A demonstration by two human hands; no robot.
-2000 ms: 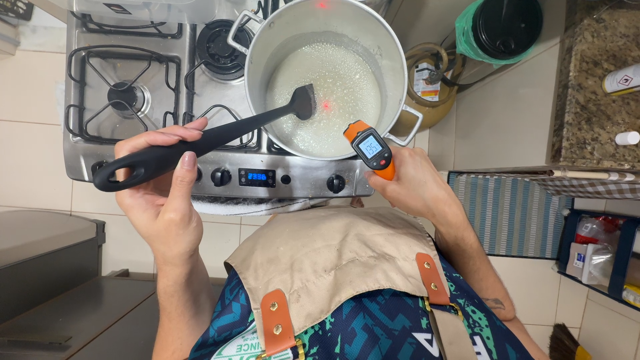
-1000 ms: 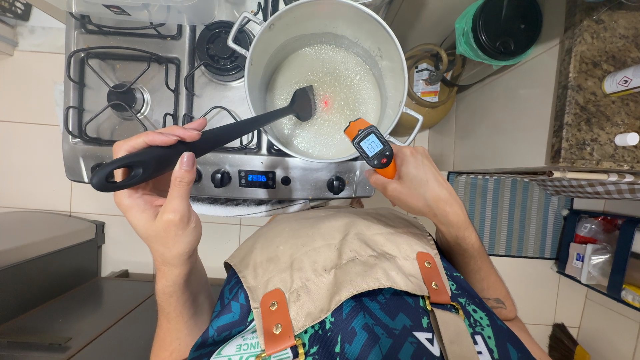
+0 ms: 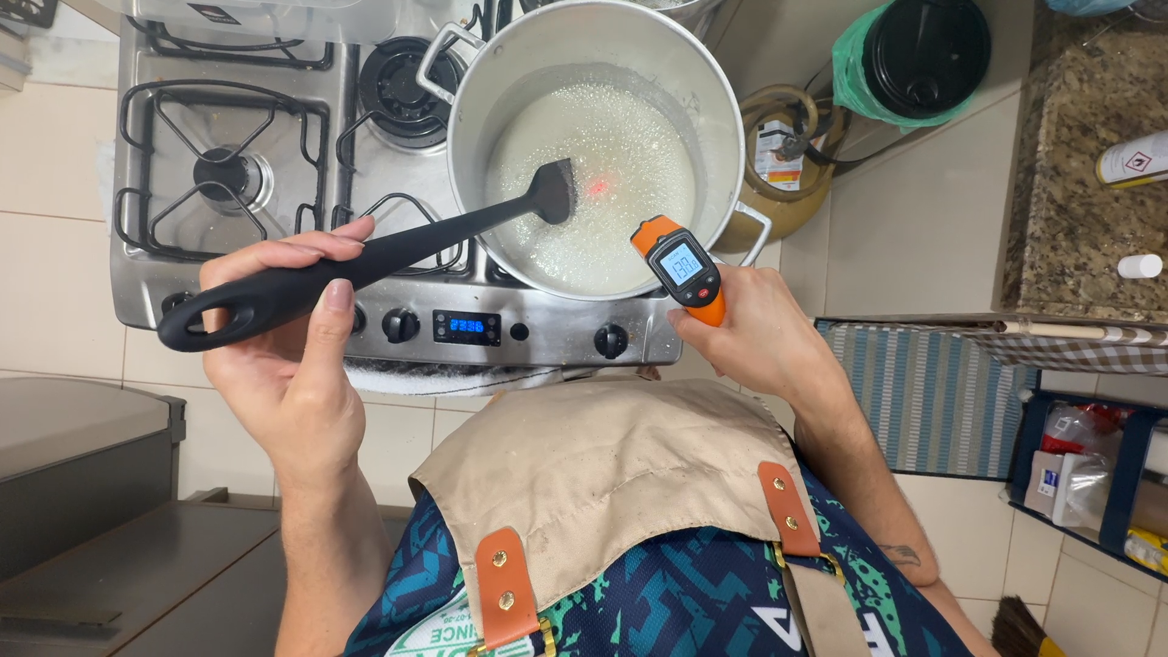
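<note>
My left hand [image 3: 301,338] holds a black spatula [image 3: 401,255] by its handle, with the blade over the pot, near or at the liquid; which, I cannot tell. A large aluminium pot [image 3: 470,137] stands on the stove and contains a pale bubbling liquid [image 3: 630,137], marked by a red laser spot. Gripped in my right hand [image 3: 753,324] is an orange and black infrared thermometer [image 3: 680,269], held over the pot's front right rim and pointed into it. Its lit display shows a number.
The steel gas stove [image 3: 557,338] has bare burners left of the pot. A gas cylinder [image 3: 766,205] and a lidded bin [image 3: 926,55] stand to the right. Beyond them, a granite counter [image 3: 1095,119] holds a spray can [image 3: 1136,160]. A striped mat [image 3: 922,392] lies on the floor.
The red laser spot and the thermometer's displayed number have changed slightly. Both hands, the spatula and the thermometer stay about where they were.
</note>
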